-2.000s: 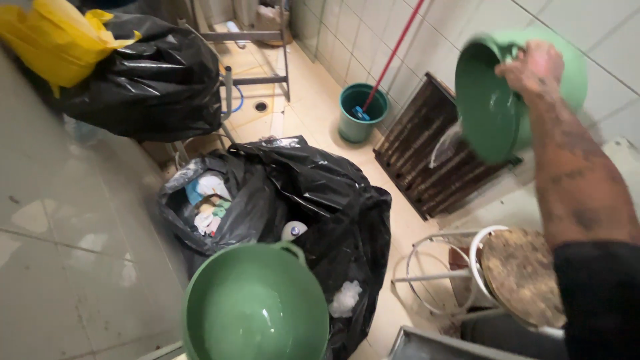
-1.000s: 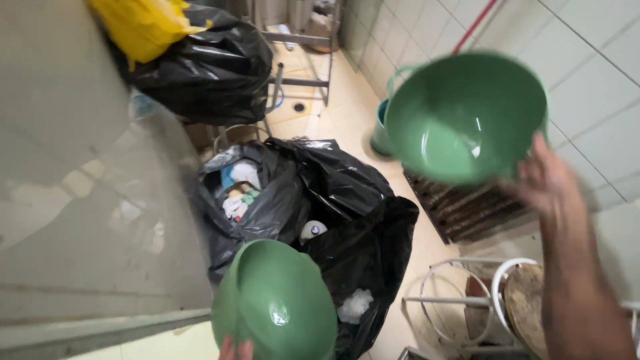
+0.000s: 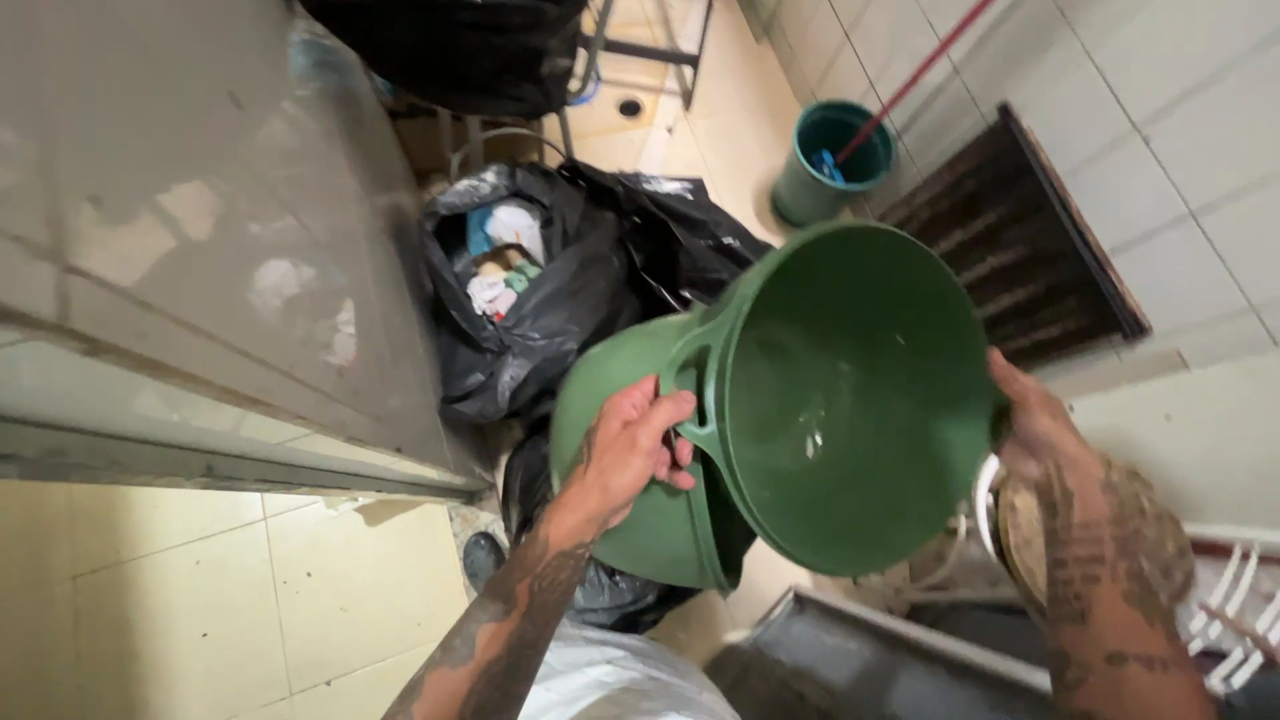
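Two green plastic tubs are in front of me. My right hand (image 3: 1040, 410) grips the right side of the upper tub (image 3: 850, 400), whose inside faces me and looks bare but for wet glints. The other tub (image 3: 620, 420) is tilted behind and left of it, its rim turned down to the right. My left hand (image 3: 635, 435) is between them, fingers curled by the upper tub's side handle and against the lower tub's outside; which of the two it grips is hard to tell. Below them stands an open black garbage bag (image 3: 590, 330) with crumpled waste inside.
A teal bucket (image 3: 800, 190) with a red pole in it stands by the tiled wall (image 3: 1180, 120), beside a dark slatted panel (image 3: 1010, 240). A grey metal-edged surface (image 3: 880, 650) is at lower right. A black bag (image 3: 460, 50) hangs at the top, near a floor drain (image 3: 629, 107).
The two tubs were apart and are now together, overlapping in front of me. My left hand has come up from the lower edge to the upper tub's handle. The view has shifted.
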